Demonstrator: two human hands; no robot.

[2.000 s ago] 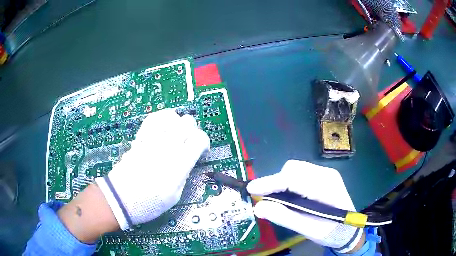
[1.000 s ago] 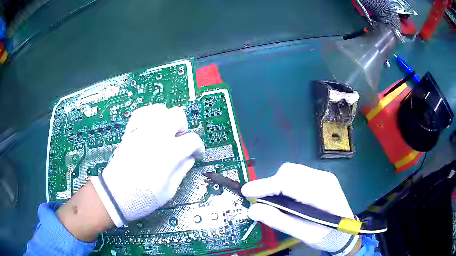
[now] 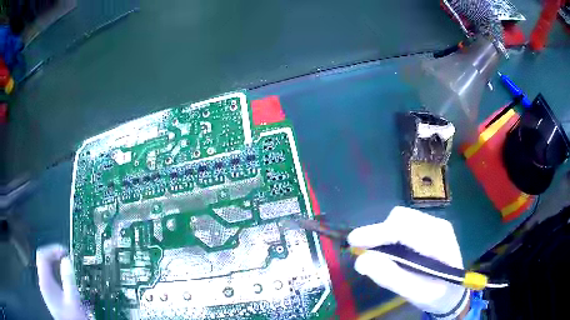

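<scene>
The green circuit board (image 3: 181, 219) lies solder side up on a red pad (image 3: 267, 110), which shows at its right and top edges. My right hand (image 3: 409, 256), in a white glove, holds the black soldering iron (image 3: 425, 259) with a yellow band like a pen. Its blurred dark tip points left over the board's right part; whether it touches cannot be told. My left hand (image 3: 57, 281), gloved and blurred, is at the board's lower left edge, partly cut off by the frame. Its grip is unclear and no solder wire can be made out.
The iron stand with its yellowish sponge (image 3: 427, 181) is right of the board. Beyond it are a black round-topped holder (image 3: 536, 150) on a red and yellow base, a blue pen-like tool (image 3: 515, 89) and a clear funnel (image 3: 465, 75). The green bench edge (image 3: 350, 60) curves behind.
My left hand has moved from over the board to its lower left edge, uncovering the middle. My right hand and the iron have shifted right. The whole view has shifted slightly.
</scene>
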